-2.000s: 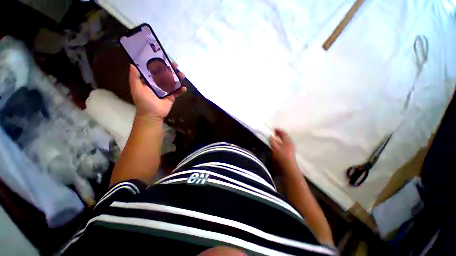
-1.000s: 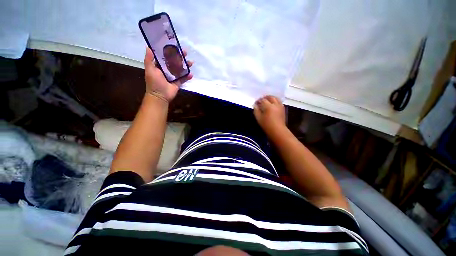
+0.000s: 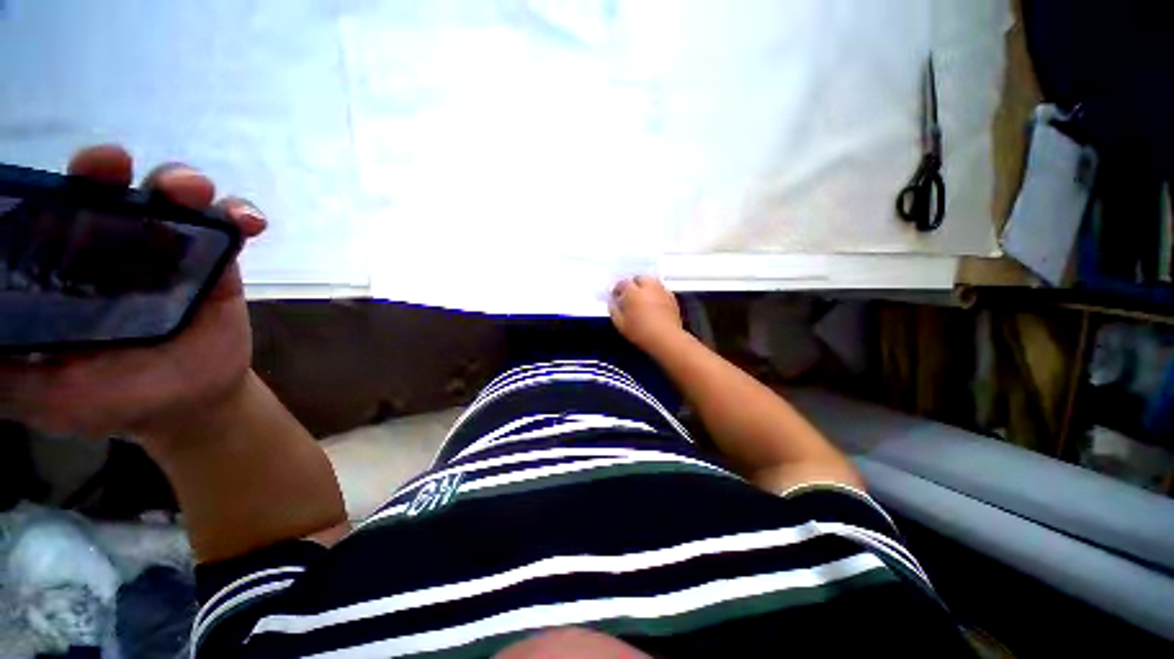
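Note:
My left hand (image 3: pixel 193 322) holds the smartphone (image 3: pixel 103 264) at the left, close to the camera; the phone lies sideways, its screen dark and blurred, cut off by the left edge. My right hand (image 3: pixel 646 313) is at the near table edge, its fingers closed on the edge of the white sheet (image 3: pixel 502 180). The sheet is bright and its outline is faint. The tailor's shears (image 3: pixel 923 193) lie on the cream underlay (image 3: pixel 824 167) at the right, black handles toward me, blades pointing away.
A written sheet (image 3: pixel 1049 200) lies at the table's right end beside dark navy cloth (image 3: pixel 1094 58). Below the table edge at the right are long grey rolls (image 3: pixel 1004 483) and shelves. Plastic-wrapped bundles (image 3: pixel 62 560) are at the lower left.
My left hand has brought the phone left and nearer the camera, turning it sideways. My right hand still holds the sheet's edge. The view has turned, so the table edge runs nearly level.

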